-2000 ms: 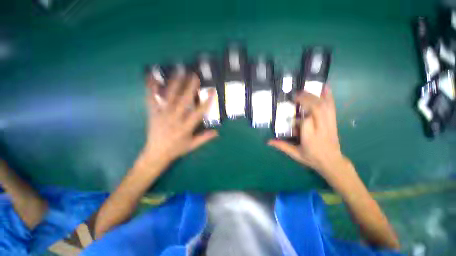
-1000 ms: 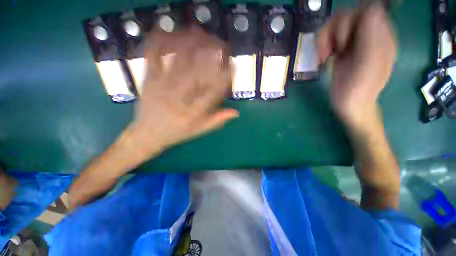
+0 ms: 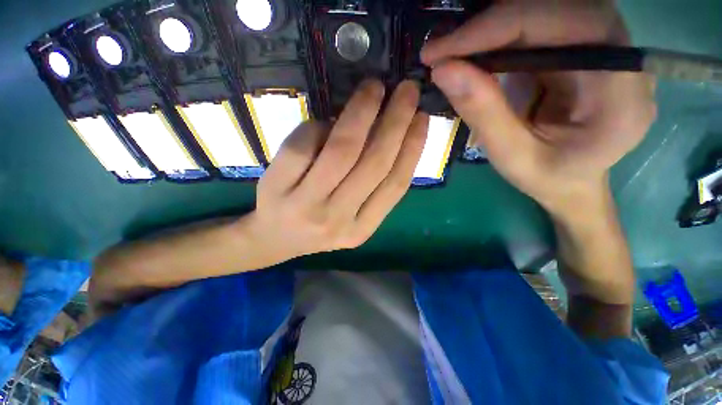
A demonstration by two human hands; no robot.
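A row of several long black device housings (image 3: 214,67) lies side by side, face up. Each visible one has a round disc (image 3: 176,35) in its far part and a white battery (image 3: 219,133) with yellow edges in its near part. My left hand (image 3: 340,178) lies flat with its fingers over two housings right of the row's middle, covering most of their batteries. My right hand (image 3: 554,103) grips a black pen-like tool (image 3: 562,58) with a pale rear end. The tool points left over the right end of the row; its tip is hidden by my fingers.
The work lies on a green bench (image 3: 443,229). Another black unit (image 3: 704,198) with a white part is at the right edge. A blue plastic piece (image 3: 670,299) is at the lower right. Another person's blue sleeve (image 3: 43,297) and arm are at the lower left.
The row appears closer and larger. My left hand has moved right and rests on the housings. My right hand has come left over the row's right end, and the tool now shows clearly in it.
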